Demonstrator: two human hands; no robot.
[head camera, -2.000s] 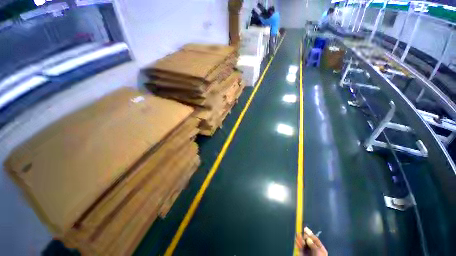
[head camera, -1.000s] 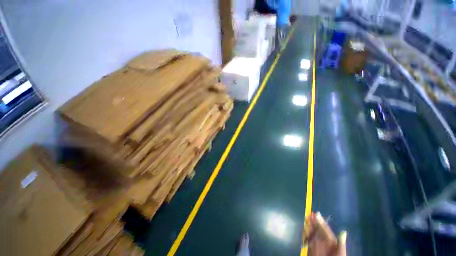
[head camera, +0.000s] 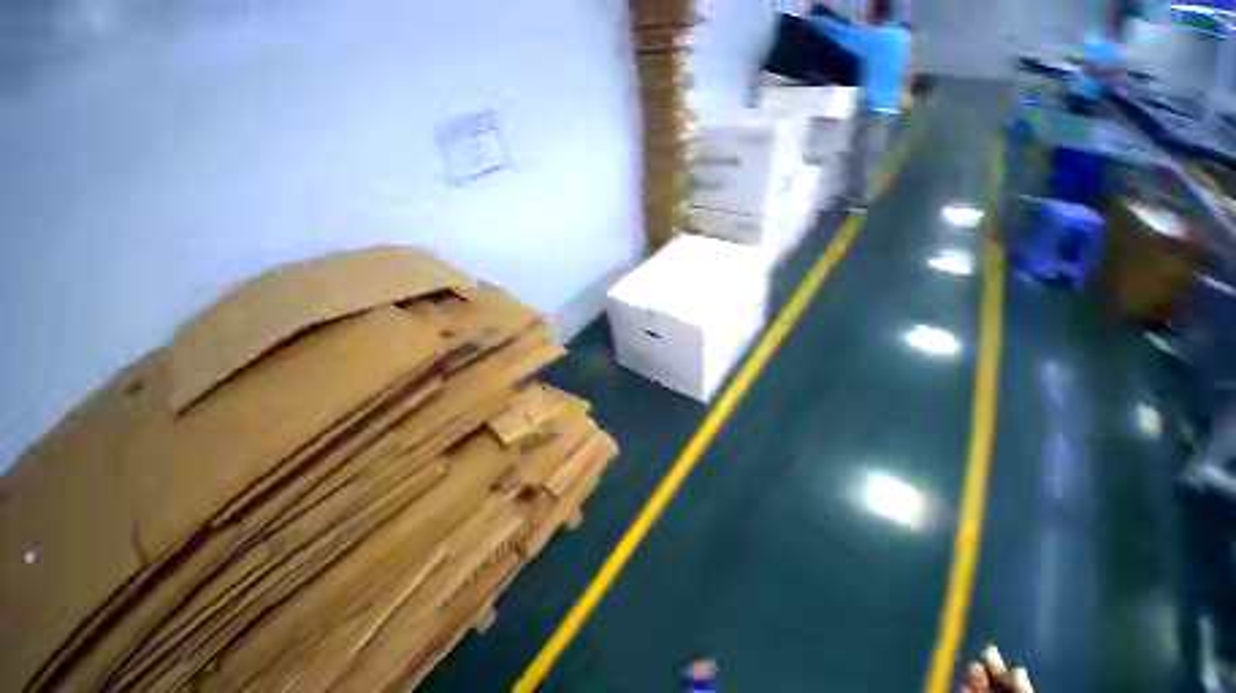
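Note:
My right hand (head camera: 996, 672) is small, blurred and cut off by the bottom edge, right of centre. Its fingers are bent; whether they hold anything cannot be told. My left hand is not in view. Nearest in front stands a tall pile of flattened brown cardboard (head camera: 339, 447) at the left by the wall, its sheets uneven at the edges. A closed white carton (head camera: 662, 333) stands on the floor beyond the pile, with a dark slot in its side. A small blurred thing (head camera: 699, 674) shows at the bottom edge; I cannot tell what it is.
Stacked white cartons (head camera: 739, 169) and a tall brown stack (head camera: 664, 122) stand along the wall. A person in blue (head camera: 884, 68) is there with a dark object. Yellow lines cross the green floor (head camera: 813, 447). A blue stool (head camera: 1061, 241), brown carton (head camera: 1152, 257) and conveyor line are right.
The view has moved forward along the aisle and turned left. The cardboard pile and white cartons are nearer. My right hand now shows lower, further right and less of it.

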